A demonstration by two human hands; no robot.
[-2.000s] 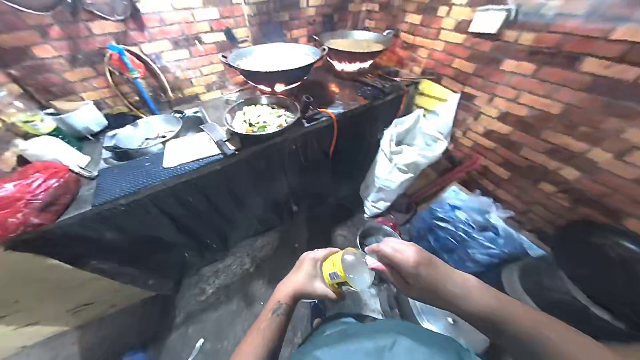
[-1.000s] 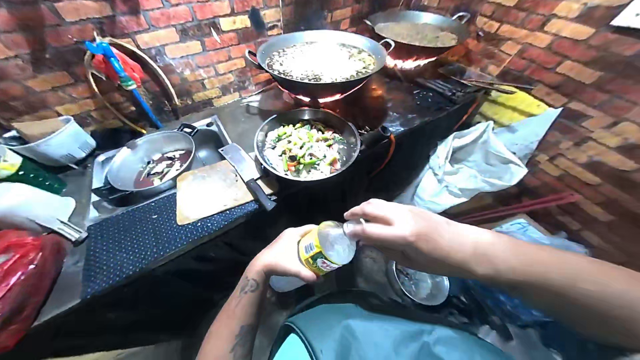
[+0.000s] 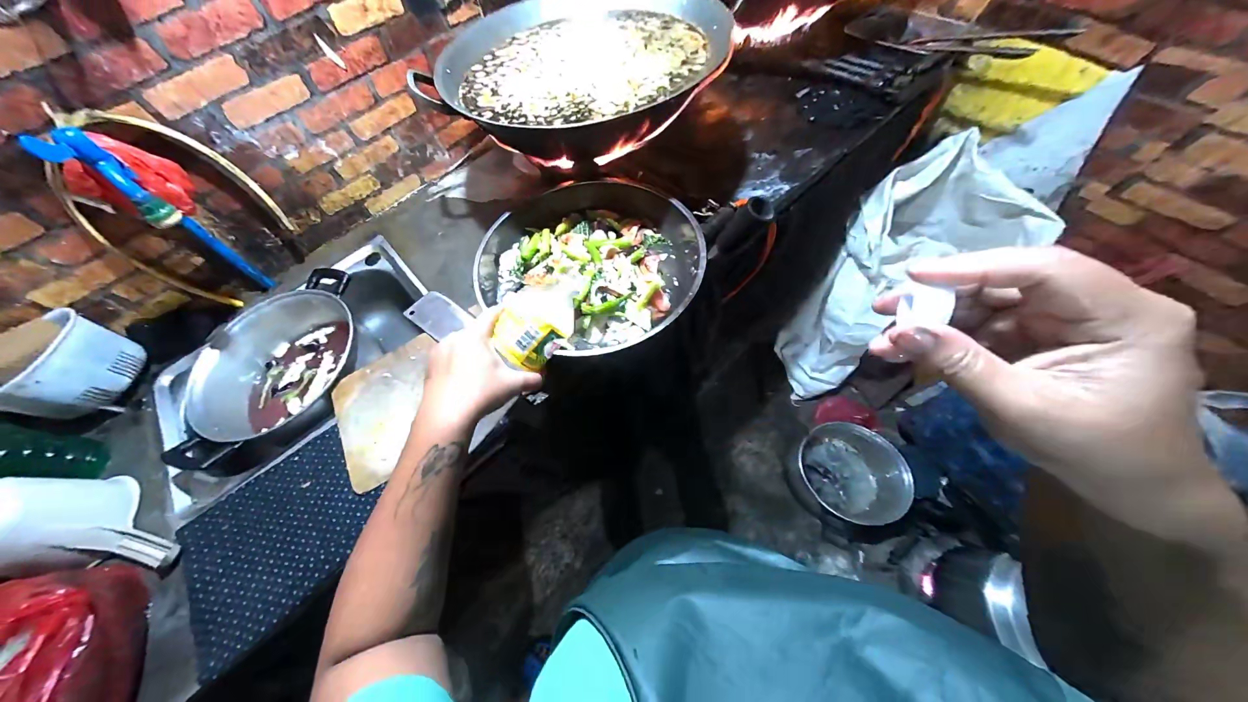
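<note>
My left hand [image 3: 478, 370] is closed round a clear bottle with a yellow label [image 3: 526, 336], tilted over the near rim of a dark pan [image 3: 690, 263]. Chopped green vegetables and pale and reddish pieces [image 3: 604, 268] fill that pan. Out to the right, my right hand [image 3: 1053, 351] pinches a small white cap [image 3: 924, 304] between thumb and fingers, above a white sack. The bottle's mouth cannot be made out clearly against the food.
Flames burn under a large wok of bubbling liquid [image 3: 585, 112] behind the pan. A cleaver [image 3: 436, 314] and cutting board [image 3: 380, 414] lie left, beside a two-handled pot [image 3: 219, 375] in a sink. A metal bowl [image 3: 858, 478] and a white sack [image 3: 907, 234] are low at right.
My left hand has moved the bottle to the pan. My right hand has come away from the bottle top to the right, holding the white cap. The view is now closer to the counter.
</note>
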